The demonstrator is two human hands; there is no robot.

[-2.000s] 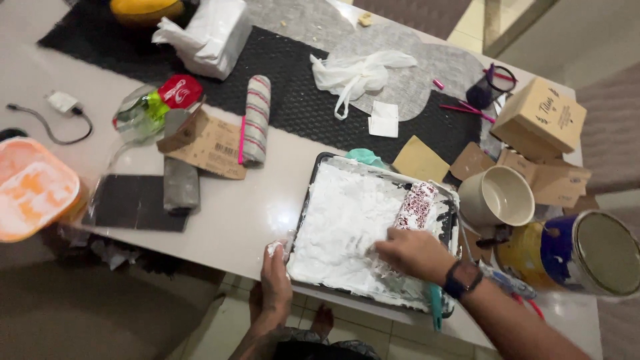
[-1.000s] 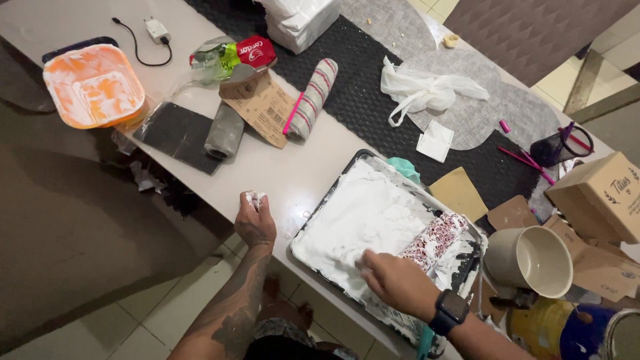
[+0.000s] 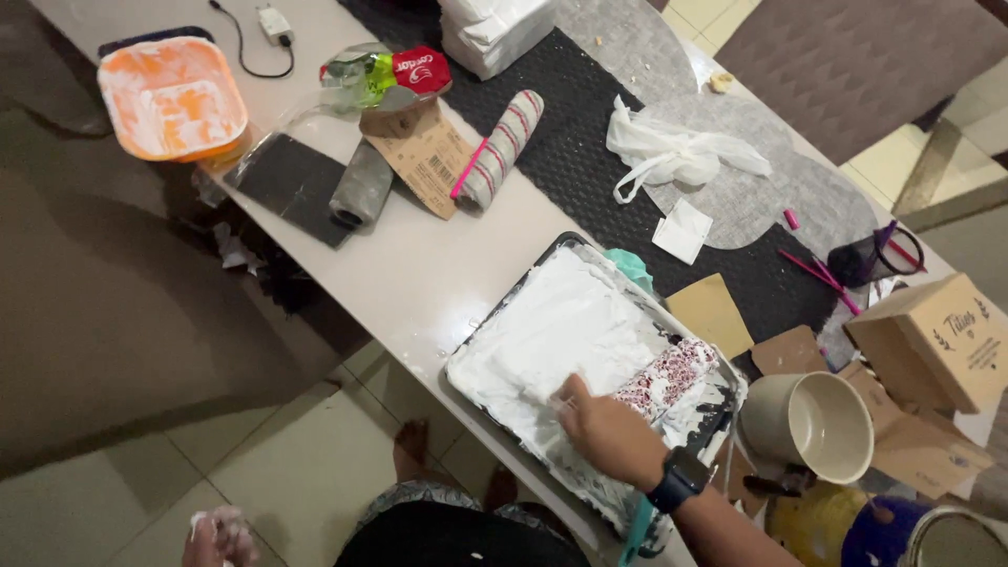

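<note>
A black paint tray (image 3: 568, 241) full of thick white paste or paint lies on the table. My right hand (image 3: 606, 433), with a dark smartwatch at the wrist, is over the white layer, fingers down at its surface; whether they pinch anything is hidden. Beside it in the tray rests a textured roller (image 3: 669, 376), red and white, coated with the paste. A teal handle (image 3: 638, 529) sticks out at the tray's near corner. My left hand (image 3: 220, 539), smeared with white, is off the table at the bottom left, partly cut by the frame; its grip is unclear.
Right of the tray stand a beige pot (image 3: 807, 429), a cardboard box (image 3: 933, 342) and a yellow and blue can (image 3: 858, 520). Left lie a striped roller sleeve (image 3: 504, 150), a grey roll (image 3: 362, 185) and an orange tub (image 3: 173, 98). A white plastic bag (image 3: 681, 153) lies beyond.
My left hand has moved away from beside the tray, down and left, off the table. My right hand stays over the tray's white layer. The view has shifted.
</note>
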